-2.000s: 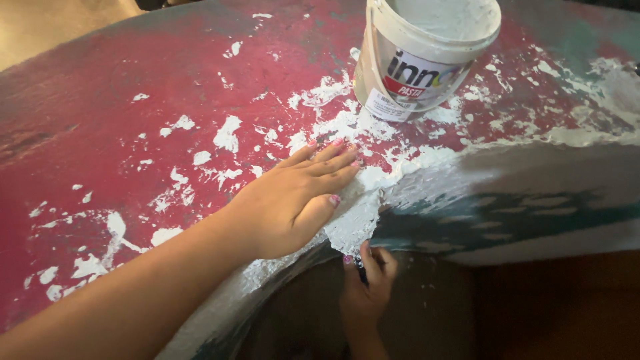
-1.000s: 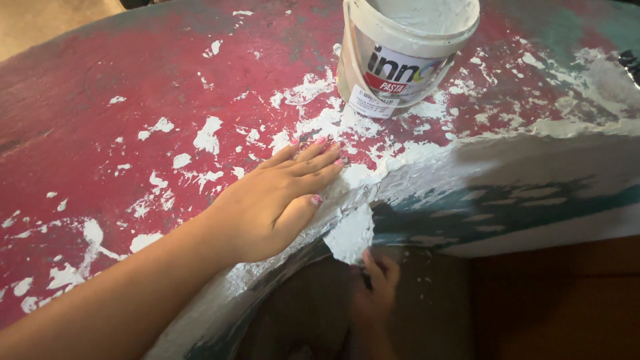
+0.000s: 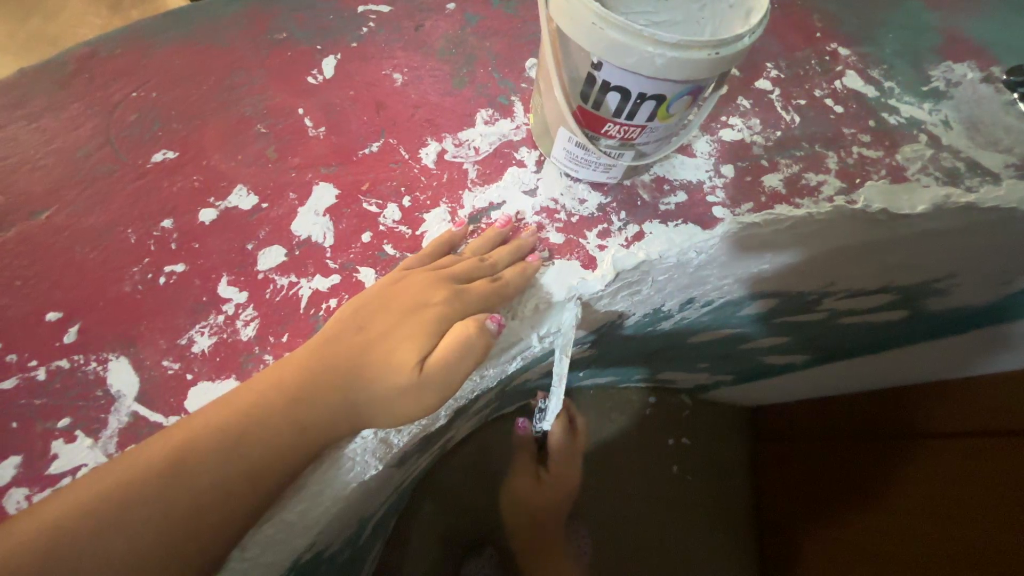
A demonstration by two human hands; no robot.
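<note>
My left hand (image 3: 436, 336) lies flat, palm down, on the red, paste-spattered surface (image 3: 200, 144) near its curved edge, holding nothing. Below that edge my right hand (image 3: 548, 452) grips the dark handle of a putty knife (image 3: 563, 360). Its blade is coated in white paste, shows nearly edge-on, and points up to the white-filled edge (image 3: 596, 276). A white plastic bucket of paste (image 3: 632, 88), with a label and its handle hanging down, stands on the surface beyond my left fingers. White paste shows inside its open top.
White smears and blobs cover much of the red top. The curved side (image 3: 832, 272) drops away below the rim, with white and dark green patches. A brown panel (image 3: 888, 472) stands at the lower right. A dark object (image 3: 1014, 80) shows at the right edge.
The putty knife has turned from showing its broad face to nearly edge-on, at the curved edge. My left hand stays flat on the surface.
</note>
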